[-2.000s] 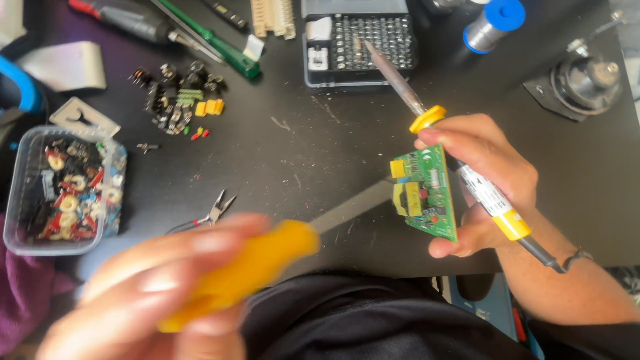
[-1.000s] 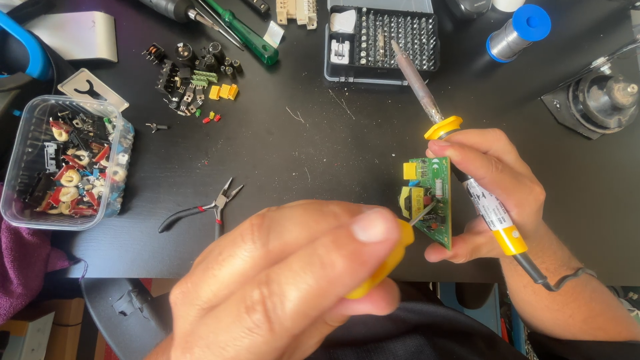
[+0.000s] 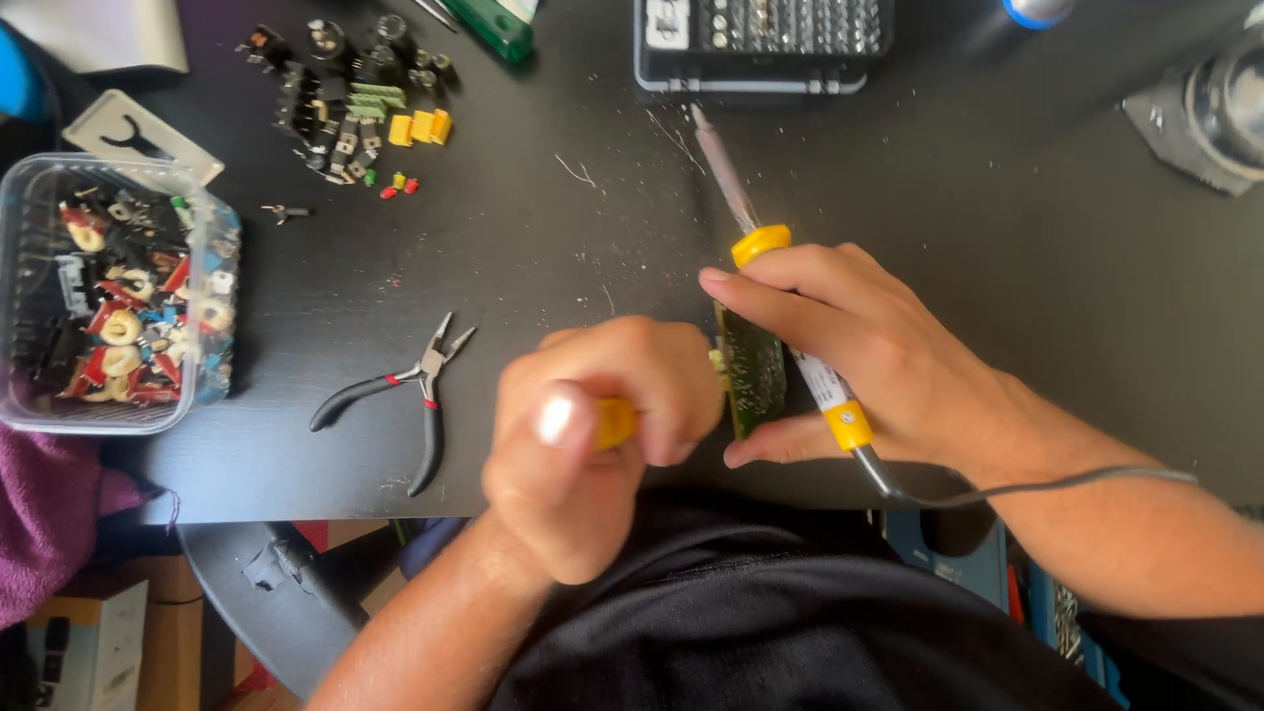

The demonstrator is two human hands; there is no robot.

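Observation:
My left hand [image 3: 602,434] is closed around the yellow handle [image 3: 614,423] of a tool; its blade, seen in the earlier views, is hidden. Just right of it, my right hand [image 3: 859,346] grips a green circuit board [image 3: 752,370] by its edges, between thumb and fingers. The board is tilted, its soldered side facing right, and a yellow part shows at its left edge. The same hand also holds a soldering iron [image 3: 731,178] with yellow collars, its tip pointing up and away over the table. Small-nosed pliers [image 3: 431,365] lie spread on the table to the left.
A clear plastic tub [image 3: 197,296] of electronic parts stands at the left, beside a pale card [image 3: 168,148]. Loose components [image 3: 365,99] lie behind. A bit case [image 3: 750,84], a green handle [image 3: 494,30], a blue spool [image 3: 1037,10] and a glass-and-metal object [image 3: 1224,118] sit farther back. The iron's cord [image 3: 1066,482] crosses my right forearm.
My left hand first brought the tool's blade against the board's parts; now it is a fist close beside the board. The board has turned to show its soldered side. The view has shifted.

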